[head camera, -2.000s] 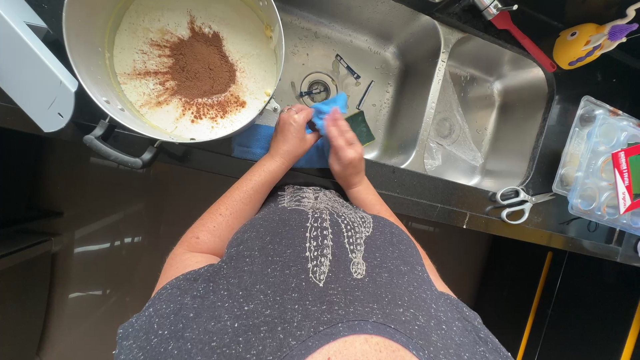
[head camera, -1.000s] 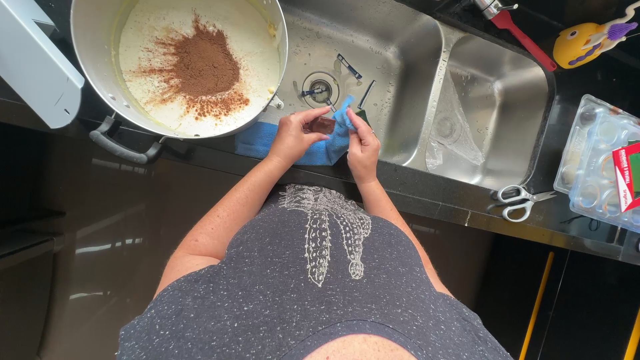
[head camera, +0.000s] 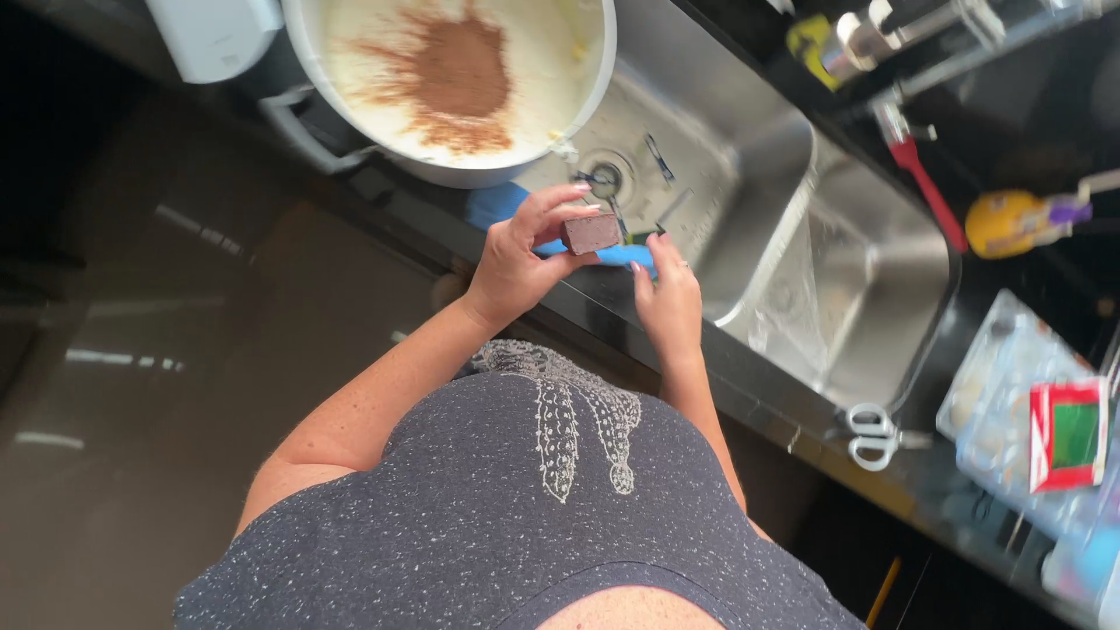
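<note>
My left hand (head camera: 525, 254) pinches a small brown block (head camera: 591, 234) between thumb and fingers, above the front rim of the sink. The block looks like a stock cube or chocolate; which one I cannot tell. At the right, my right hand (head camera: 668, 293) has its thumb and fingertips close to a blue cloth (head camera: 623, 255); whether it grips the cloth is unclear. A large metal pot (head camera: 472, 175) stands at the upper left, with a heap of brown powder (head camera: 462, 70) on a pale creamy mass inside.
A double steel sink (head camera: 752, 262) lies beyond my hands, with thin utensils near its drain (head camera: 604, 179). Scissors (head camera: 875, 437) rest on the black counter's edge, beside plastic trays (head camera: 1006, 385) and a red packet (head camera: 1068, 436). A red-handled brush (head camera: 929, 192) lies behind the sink.
The brown block, partly hidden between my hands one second ago, now shows plainly in my left hand. My hands have moved apart. The view has turned and shifted.
</note>
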